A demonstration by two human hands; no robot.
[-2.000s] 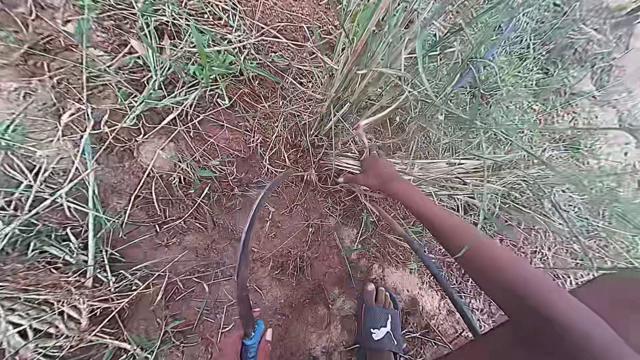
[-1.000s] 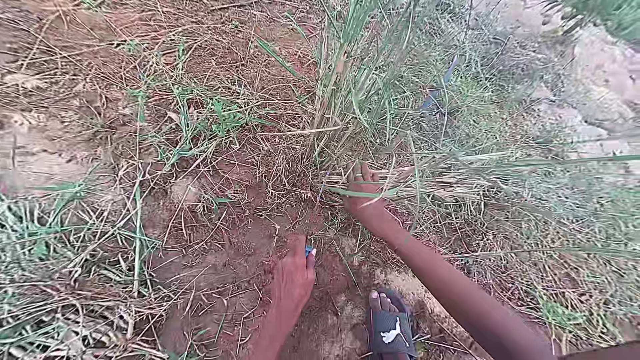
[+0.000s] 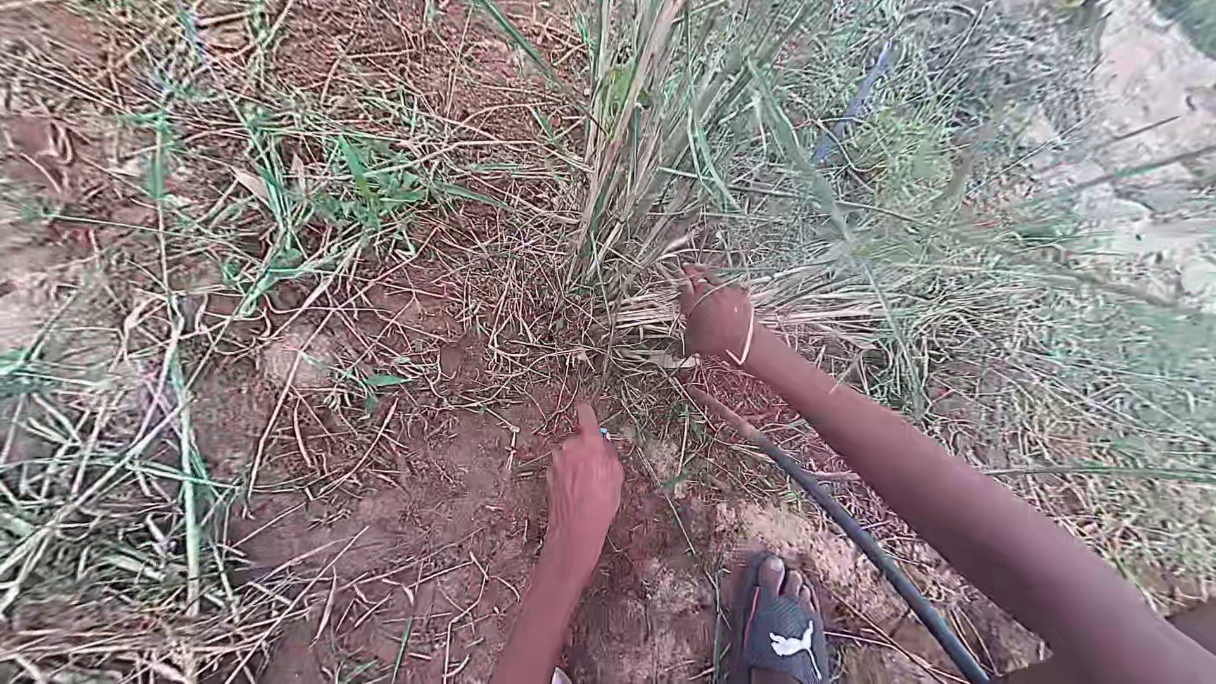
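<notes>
My left hand (image 3: 584,475) is low in the centre, back up and index finger pointing forward. A small blue part of the sickle handle (image 3: 604,434) shows beside its fingers; the blade cannot be made out. Up and to the right, my right hand (image 3: 717,318) is curled around dry grass stalks (image 3: 807,294) at the base of a tall grass clump (image 3: 636,142). A pale stalk crosses its wrist. The fingertips are partly hidden in the grass.
A dark, thin pole (image 3: 855,537) slants under my right forearm. My foot in a dark slide sandal (image 3: 784,632) stands at the bottom. Cut grass (image 3: 85,484) lies at left; pale rocks (image 3: 1154,95) lie at upper right.
My left hand has moved forward and right from the bottom edge. The sickle's curved blade, plain two seconds ago, no longer shows. My right hand stays at the clump's base, its fingers now more curled.
</notes>
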